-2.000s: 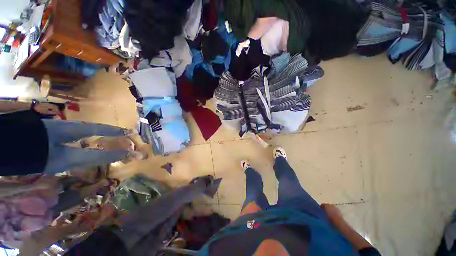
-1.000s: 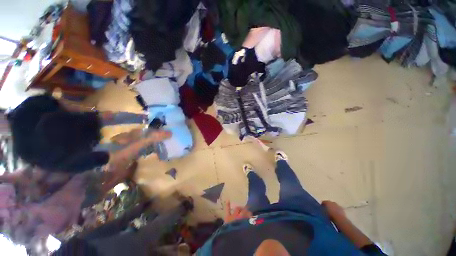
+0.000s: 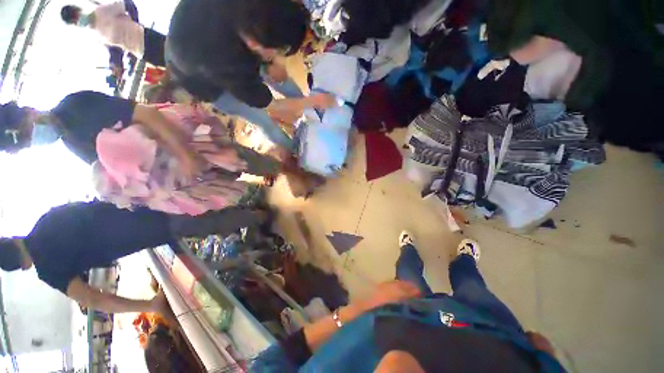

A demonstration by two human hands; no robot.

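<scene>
My left hand [image 3: 397, 292] lies across the front of my waist, blurred, its fingers stretched out and nothing seen in it. Of my right arm only a small patch of skin [image 3: 539, 342] shows beside my hip; the fingers are hidden. A tied bundle of black, white and grey striped pieces [image 3: 502, 156] lies fanned on the floor ahead of my feet. Left of it is a folded light blue and grey bundle [image 3: 325, 138]. A dark red cloth piece [image 3: 381, 155] lies between them. Neither hand touches the bundles.
A person in black [image 3: 218, 55] bends with a hand at the light blue bundle. Two people in dark tops stand at left, one holding pink cloth [image 3: 127, 156]. A long table [image 3: 204, 309] runs at lower left. Dark cloth heaps [image 3: 626, 95] line the back. A grey scrap [image 3: 344, 242] lies near my feet.
The view has swung left, so the bundles appear further right and more people and the long table show. My left hand has come across my waist. The bending person's hand remains at the light blue bundle.
</scene>
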